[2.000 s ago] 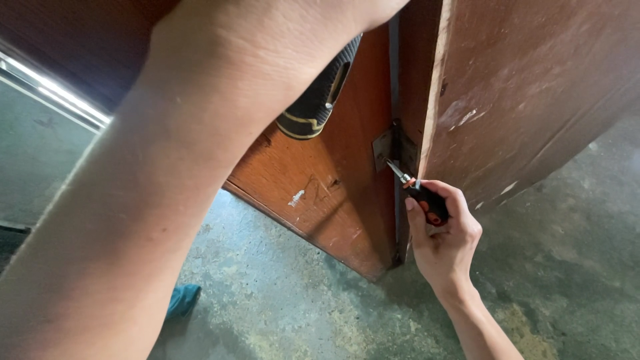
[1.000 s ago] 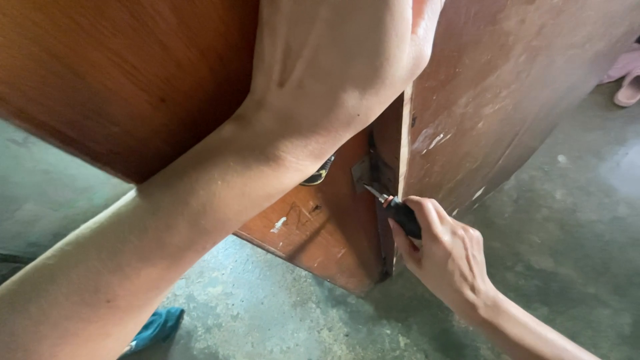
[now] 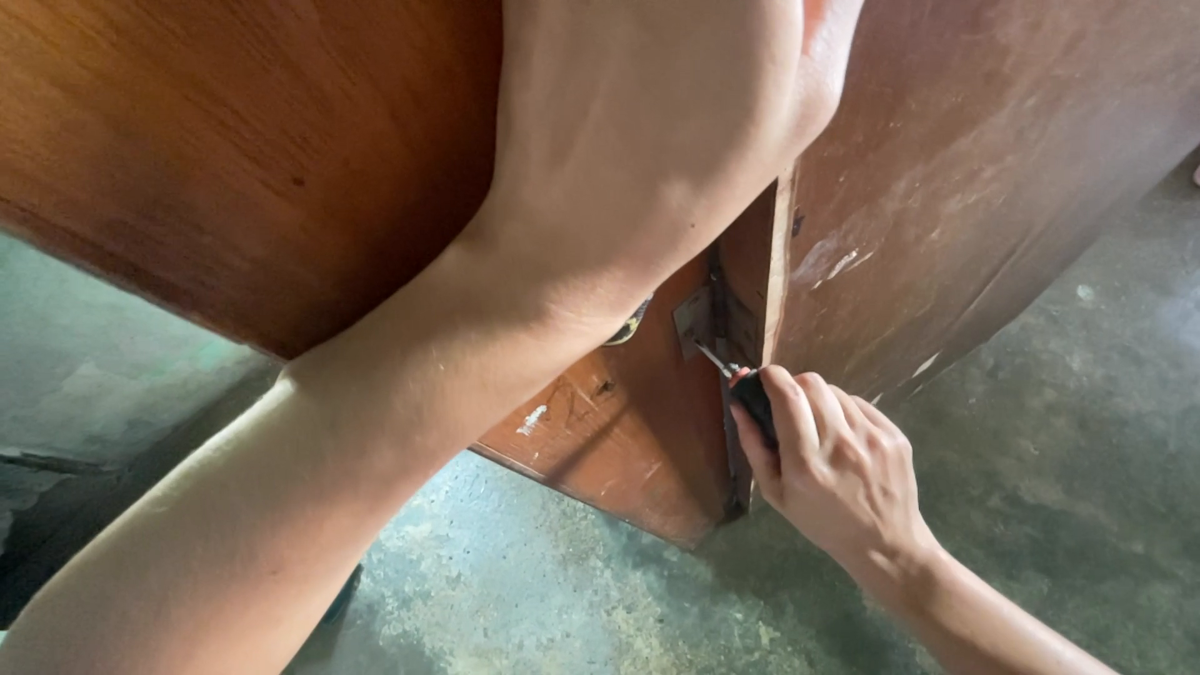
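Note:
My right hand [image 3: 834, 450] grips the dark handle of a screwdriver [image 3: 755, 403], whose metal tip points up and left at a metal hinge plate [image 3: 694, 323]. The hinge sits in the corner between a reddish-brown wooden panel [image 3: 647, 450] and the edge of a second wooden panel [image 3: 937, 169]. Close by the hinge plate is the tip, but contact cannot be told for sure. My left hand [image 3: 675, 103] reaches across the upper middle, and its fingers lie out of sight. Part of a dark object with a yellowish edge [image 3: 628, 323] shows below my left wrist.
A large brown wooden surface [image 3: 234, 150] fills the upper left. Beneath the panels lies a worn, stained concrete floor [image 3: 506, 562]. White scuffs mark the lower wooden panel. Something dark teal [image 3: 344, 595] is partly hidden behind my left forearm.
The view has shifted since the earliest frame. My left wrist and forearm now cover most of the dark object that showed plainly then. The screwdriver remains in my right hand near the hinge.

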